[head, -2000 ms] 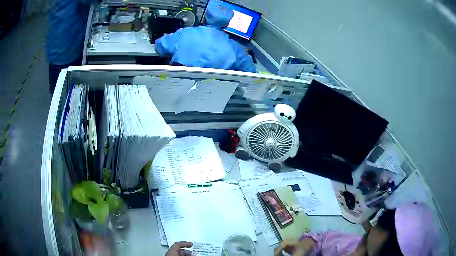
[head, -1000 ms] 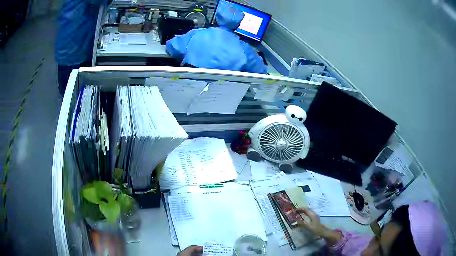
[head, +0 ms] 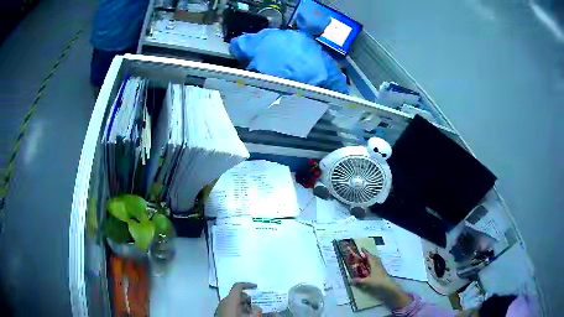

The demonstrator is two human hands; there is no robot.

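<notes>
My left hand (head: 236, 301) shows at the bottom edge, partly cut off, beside a small printed white slip (head: 269, 300) on the open papers. Whether its fingers grip the slip is unclear. An open stack of white papers (head: 269, 254) lies on the desk in front. A clear round cup (head: 305, 299) stands at the papers' lower right corner. My right hand is not in view.
Another person's hand (head: 375, 278), with a pink sleeve, is on a phone (head: 355, 259) over a notebook. Around are a fan (head: 357, 179), dark monitor (head: 436, 167), upright folders (head: 198, 142), plant (head: 137, 223) and partition (head: 83, 186). People in blue are behind.
The view has shifted, so the desk sits further right and tilted. My left hand shows more, its fingers raised. The other person's hand has moved onto the phone.
</notes>
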